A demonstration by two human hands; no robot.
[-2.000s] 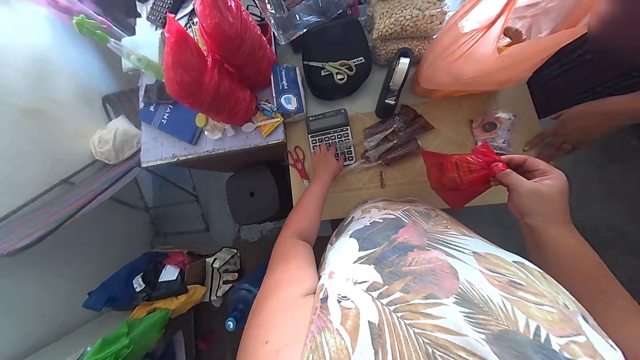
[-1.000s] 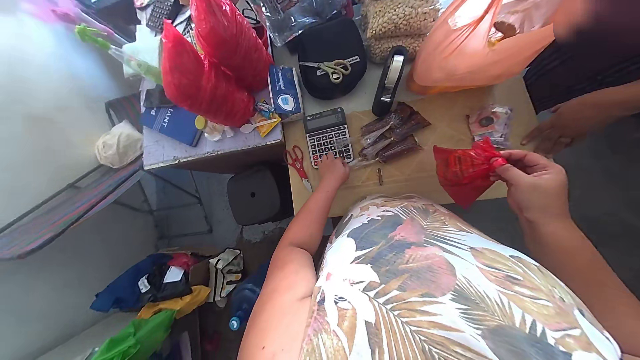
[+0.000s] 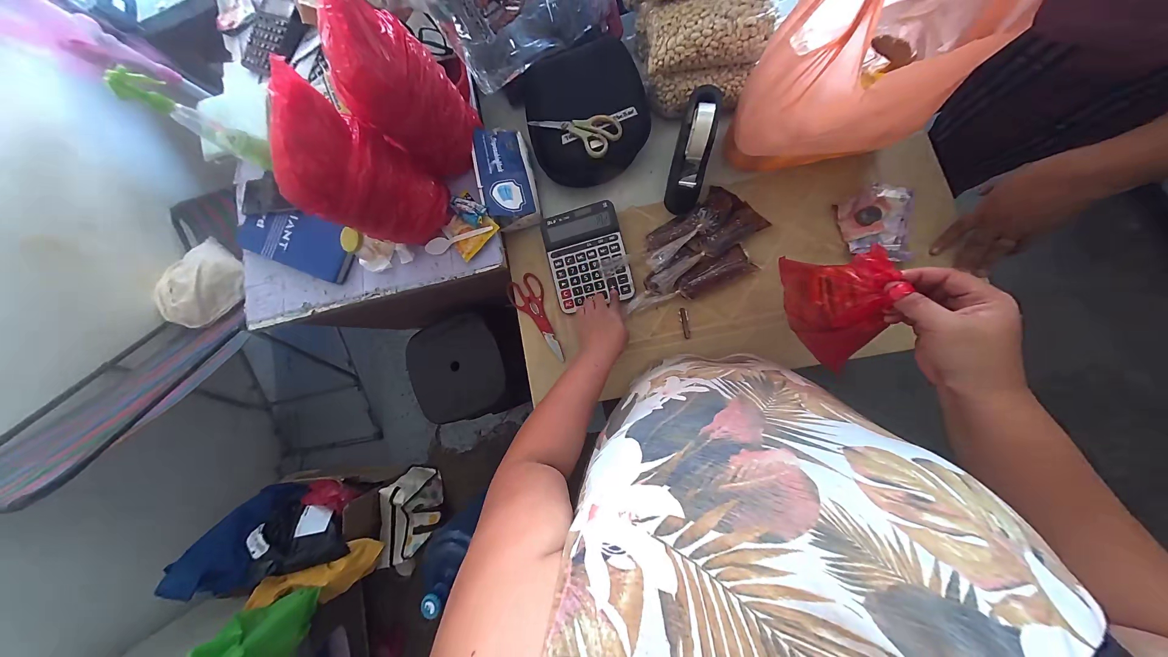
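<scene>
My left hand (image 3: 600,324) rests on the lower keys of a desk calculator (image 3: 584,251), one finger reaching a key at its lower right. My right hand (image 3: 958,328) pinches the gathered neck of a small red plastic bag (image 3: 835,306) over the table's right part. Red-handled scissors (image 3: 534,306) lie left of the calculator. To its right are several clear plastic packets with dark brown contents (image 3: 716,242). A small narrow object (image 3: 684,323) lies below them. Beyond the red bag are folded banknotes (image 3: 873,219) with a dark round thing on top.
Behind stand a tape dispenser (image 3: 693,151), a black pouch (image 3: 584,109) with light-handled scissors (image 3: 595,134), bags of peanuts (image 3: 703,46) and an orange plastic bag (image 3: 812,109). Filled red bags (image 3: 365,155) stand at left. Another person's hand (image 3: 995,224) touches the table's right edge.
My left hand has moved from over the calculator's keys to its lower edge, uncovering more of the keypad. The red bag stays in my right hand.
</scene>
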